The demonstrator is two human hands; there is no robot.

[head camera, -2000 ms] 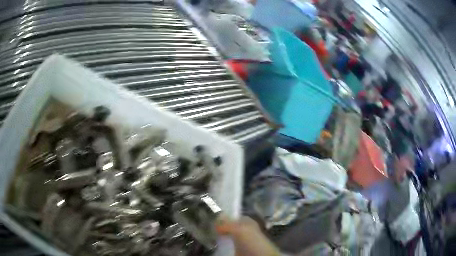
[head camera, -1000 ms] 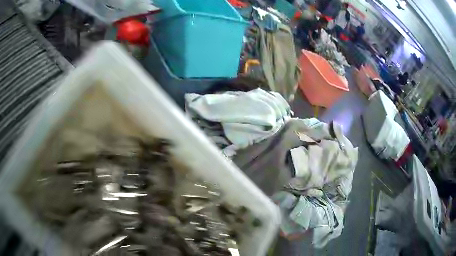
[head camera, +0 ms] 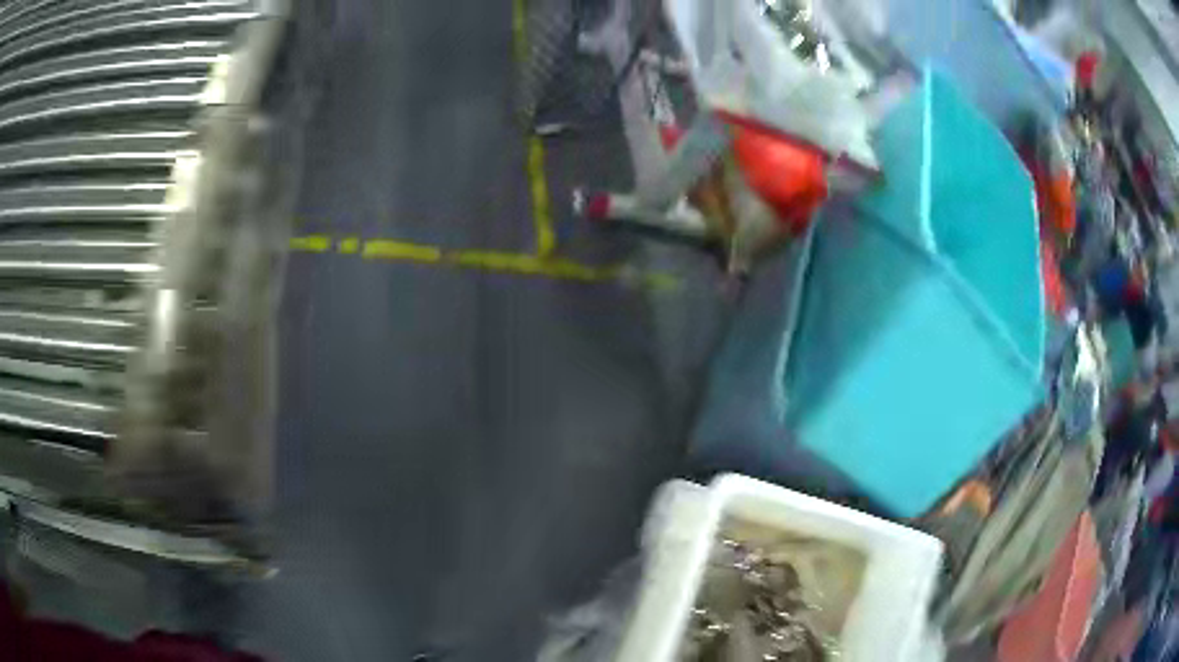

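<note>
A white plastic box stands out at the bottom right of the head view, cut off by the lower edge. A heap of metal clips lies inside it. The frame is blurred. The stack of metal bars fills the left side, with a pale end rail along its right side. Neither my left hand nor my right hand can be seen. What holds or supports the box cannot be told.
A turquoise tub stands at the right. A red-orange object lies beside it under a pale table. An orange bin is at the lower right. Yellow lines mark the dark grey floor.
The view has swung left, bringing the bars and floor back in. The box of clips has shifted from the left foreground to the bottom right and looks smaller. The cloth piles are mostly out of view.
</note>
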